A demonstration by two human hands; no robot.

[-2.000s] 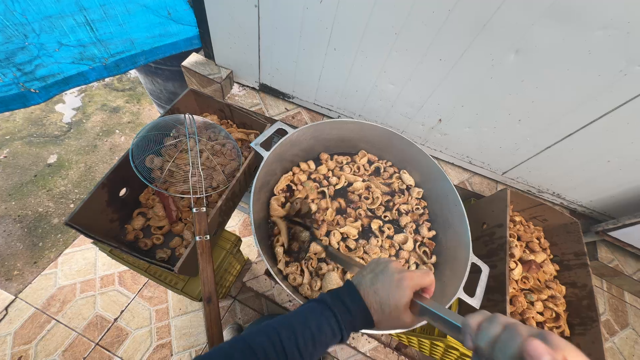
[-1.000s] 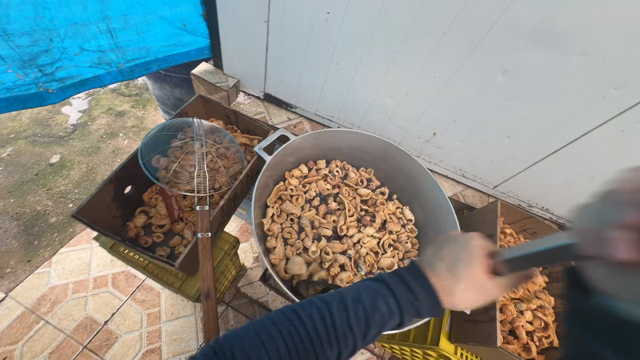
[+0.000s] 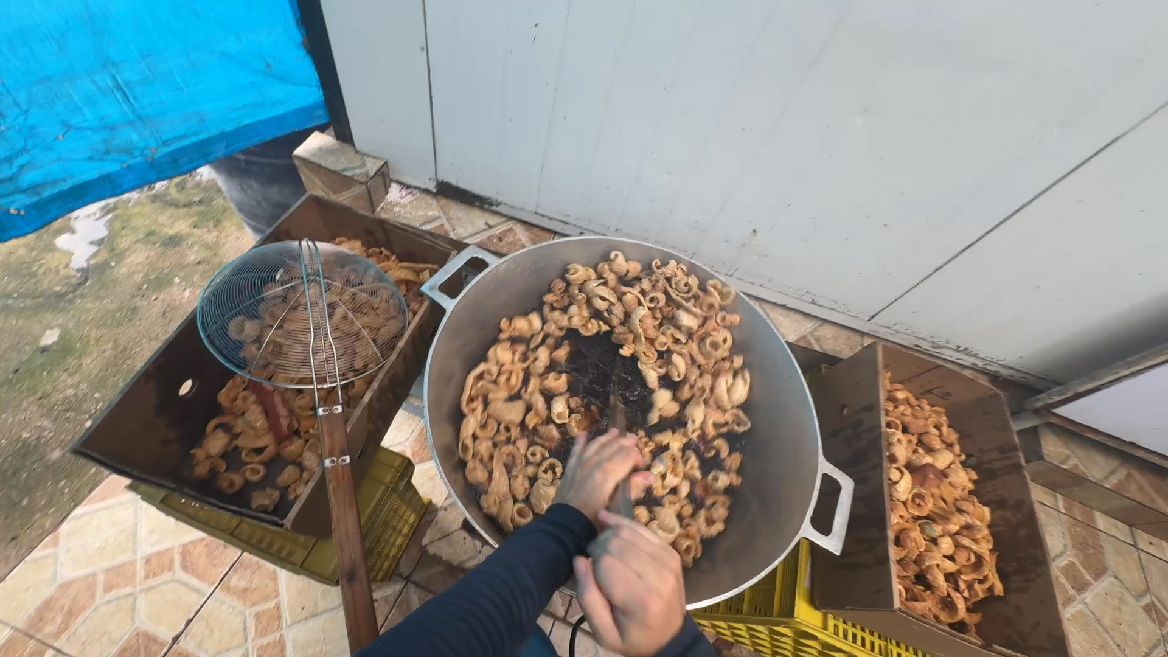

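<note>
My left hand (image 3: 602, 470) is around the shaft of a long metal stirring paddle (image 3: 620, 411), above the near part of a large metal pot (image 3: 776, 474). Closer to me, my right hand (image 3: 634, 579) grips the same shaft. The paddle's far end dips into dark oil in the middle of the pot, and its tip is hidden. Curled golden-brown fried pieces, which look like pork rinds (image 3: 684, 319), lie around the dark patch. A round wire skimmer (image 3: 310, 315) with a wooden handle rests over the cardboard box at the left.
A cardboard box (image 3: 137, 429) of fried pieces sits on a yellow plastic crate (image 3: 383, 511) at the left. Another cardboard box (image 3: 844, 529) stands at the right, beside a yellow crate (image 3: 776, 620). Behind are a pale panel wall (image 3: 730, 137) and a blue tarp (image 3: 155, 91).
Both hands have moved from the pot's right side to its near middle, with the paddle. A dark patch now shows among the pieces in the middle of the pot.
</note>
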